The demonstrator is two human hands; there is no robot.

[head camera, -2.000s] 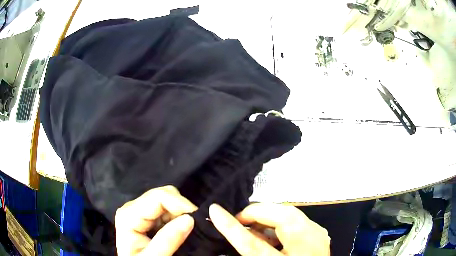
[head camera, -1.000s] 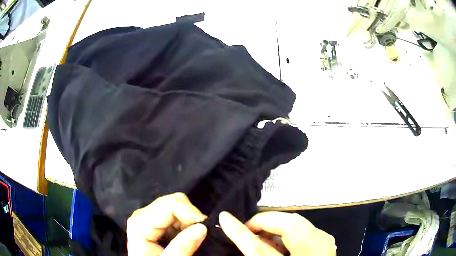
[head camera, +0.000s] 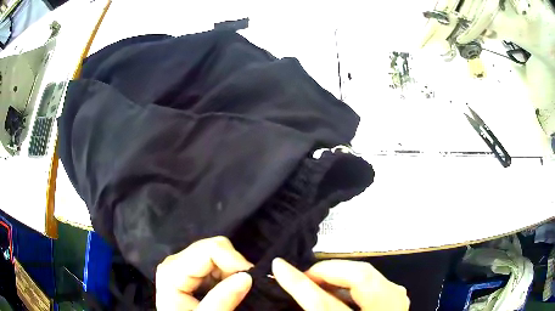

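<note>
A large black garment (head camera: 201, 133) lies heaped on the white table, and its lower part hangs over the front edge. Its gathered waistband (head camera: 292, 212) runs down to my hands. My left hand (head camera: 204, 276) pinches the band between thumb and forefinger at the bottom of the view. My right hand (head camera: 344, 285) is just to its right, with its fingers at the band. A tiny pale sliver (head camera: 270, 276) shows at the right fingertip; I cannot tell what it is. A whitish strip (head camera: 331, 150) shows at the band's upper end. Both hands are cut off by the lower edge.
Black thread snips (head camera: 488, 136) lie on the white table (head camera: 414, 200) at the right. Cream machine parts (head camera: 468, 30) stand at the upper right. Another machine (head camera: 24, 91) is at the left. Pale cloth scraps (head camera: 508, 273) and blue bins (head camera: 97, 261) are below the table edge.
The whole view has shifted slightly, so the garment and table appear a little lower and further right. My hands stay at the same part of the band, with only small finger movements.
</note>
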